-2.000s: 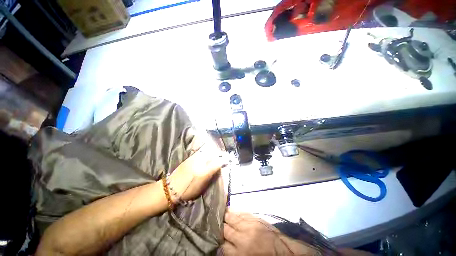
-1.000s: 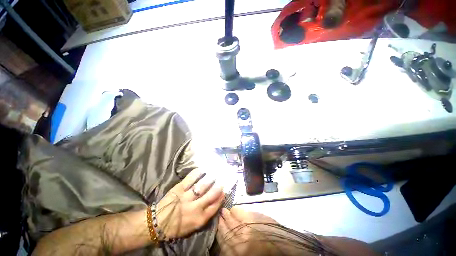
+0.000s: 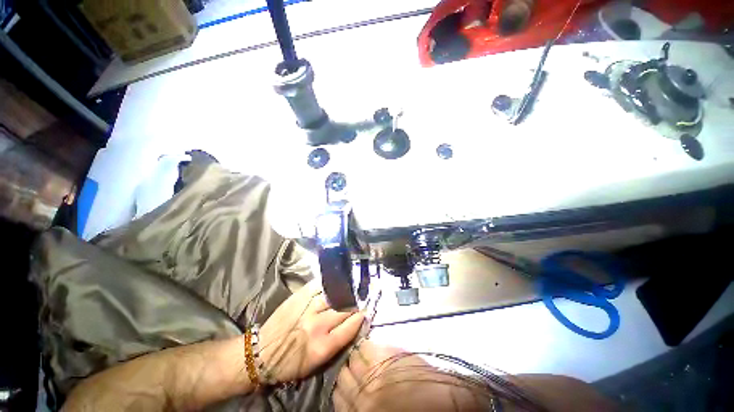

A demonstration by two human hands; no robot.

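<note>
The shiny olive-brown lining fabric [image 3: 137,294] lies crumpled left of the white sewing machine head [image 3: 483,189]. My left hand [image 3: 302,334], with a beaded bracelet, lies on the fabric just below the black curved take-up lever guard [image 3: 336,261], fingers bent. My right hand [image 3: 386,382] is at the bottom, its fingertips on a narrow dark fabric edge [image 3: 370,312] between the hands. Loose dark strands cross it. The needle and presser foot are hidden by the guard and glare.
Blue-handled scissors [image 3: 583,294] lie right of the tension assembly [image 3: 432,265], beside a dark flat object [image 3: 684,306]. A dark post [image 3: 302,96] stands behind the head. A red bag [image 3: 483,32] and a cardboard box [image 3: 141,28] are at the back.
The view has shifted, moving the machine in the frame. My left hand has slid down the fabric from the bright needle area and now lies below the guard. My right hand stays at the fabric edge.
</note>
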